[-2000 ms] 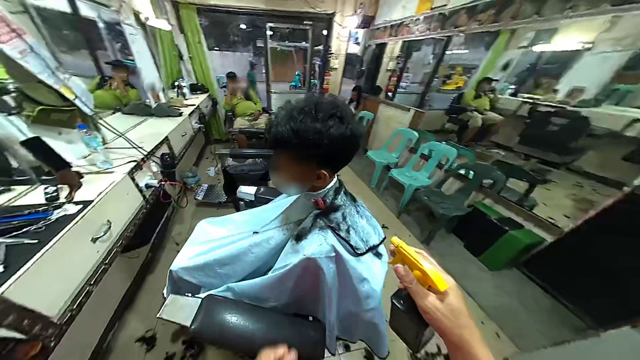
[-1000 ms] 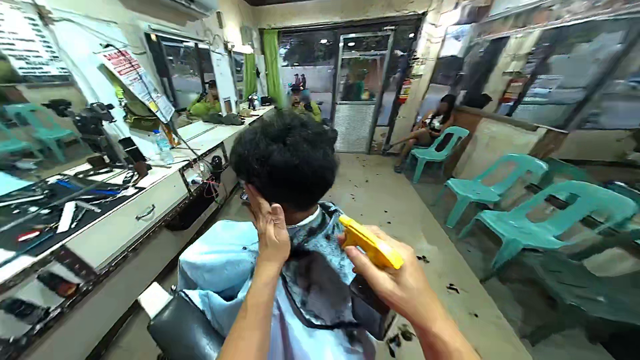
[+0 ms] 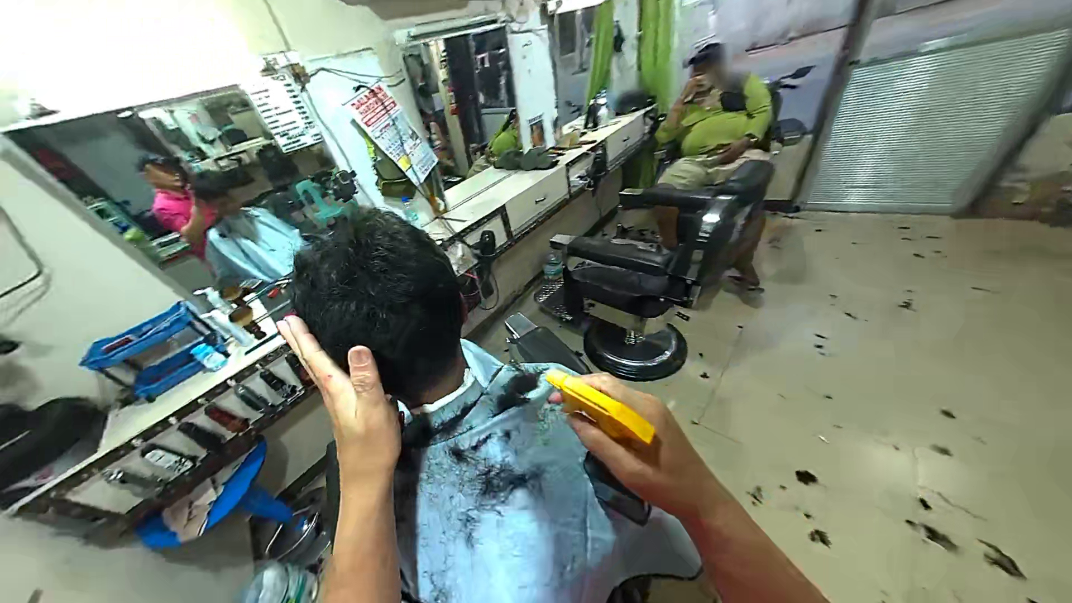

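A person's head with short dark hair is in front of me, seen from behind. My left hand lies flat against the left side of that head, fingers extended, holding nothing. My right hand grips a spray bottle by its yellow trigger head, above the person's right shoulder; the dark bottle shows below my hand. A light blue barber cape covers the person's shoulders and back, with dark hair clippings scattered over it.
Hair clippers hang along the counter edge at left, below a blue plastic rack. A blue bin stands beneath. A black barber chair stands ahead, near a seated person in green. Hair tufts lie on the floor.
My left hand, at the bottom edge two seconds ago, is now at the person's head. The spray bottle stays in my right hand. The view has swung considerably.
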